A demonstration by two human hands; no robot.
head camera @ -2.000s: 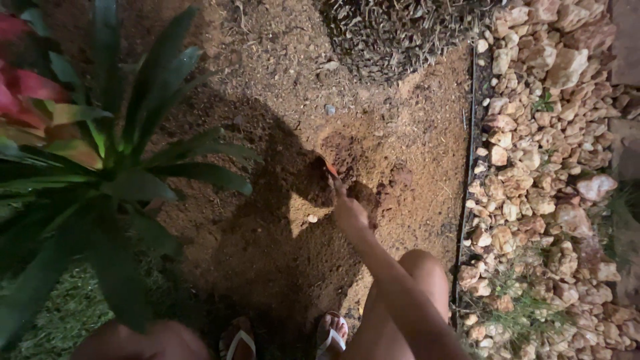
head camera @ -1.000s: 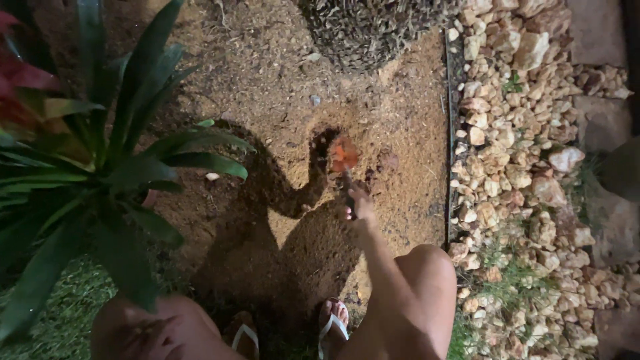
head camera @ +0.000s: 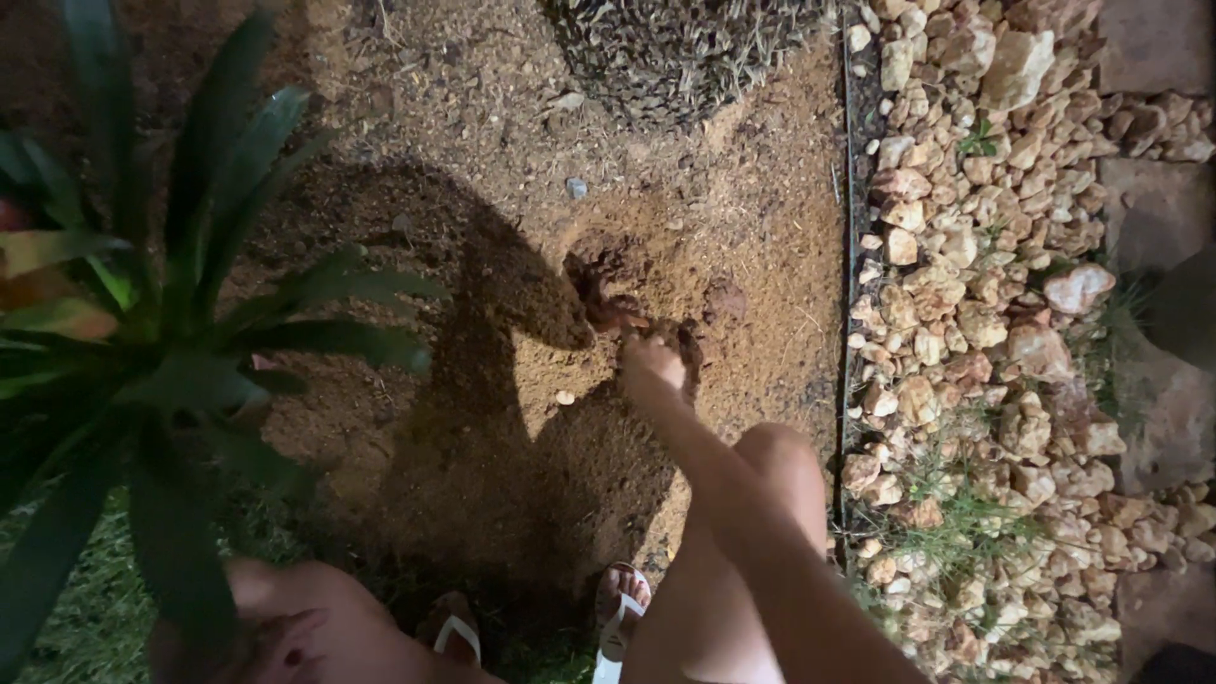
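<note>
My right hand (head camera: pixel 654 366) is closed around the handle of a small orange hand trowel (head camera: pixel 635 321), at the lower edge of a shallow hole (head camera: pixel 594 280) in the sandy soil. The hand hides most of the tool, and its blade is hard to make out against the reddish earth. Loose dark soil (head camera: pixel 724 299) lies in a small heap right of the hole. A small pale stone (head camera: pixel 564 398) rests on the ground left of the hand. My left hand is out of the frame.
A broad-leaved plant (head camera: pixel 190 370) spreads over the left side. The fibrous base of a trunk (head camera: pixel 665 57) stands at the top. Black edging (head camera: pixel 844 285) separates the soil from pale rocks (head camera: pixel 978 332) and stone slabs. My feet in white flip-flops (head camera: pixel 622 617) are at the bottom.
One second ago the trowel's orange blade was raised into plain view above the hand; now it is low at the soil and mostly hidden. The dug area below the hole looks wider.
</note>
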